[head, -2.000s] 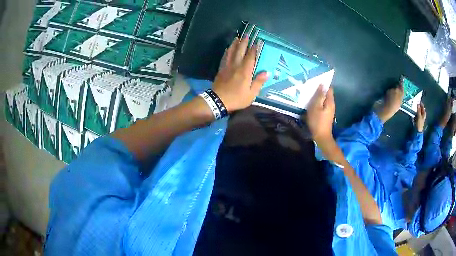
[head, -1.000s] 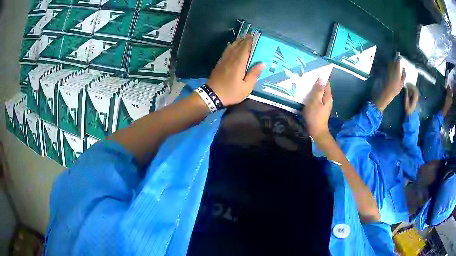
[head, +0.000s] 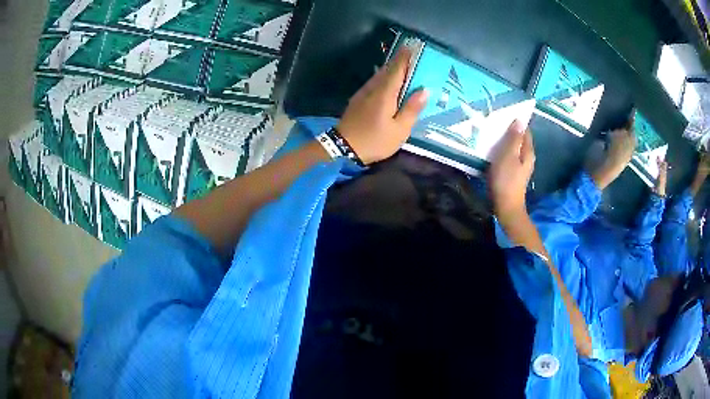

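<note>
A small stack of flat teal-green and white printed boxes [head: 467,105] lies on the dark green table [head: 483,27] in front of me. My left hand [head: 381,109] holds its left end, with the thumb on the top face and the fingers along the far left edge. My right hand [head: 511,167] holds its right end, with fingertips on the white corner. How many boxes are under the top one cannot be told. A separate box [head: 567,92] lies flat on the table just right of the stack.
A large stack of the same boxes [head: 148,70] stands at the left, its near row tilted and overlapping. At the right, a neighbouring worker in a blue smock [head: 572,234] has hands at another box [head: 648,144]. Crumpled clear plastic [head: 695,105] lies at the far right.
A separate box has appeared to the right of the held stack since the earliest frame. My hands still hold the stack. The neighbour's hands are at a box again.
</note>
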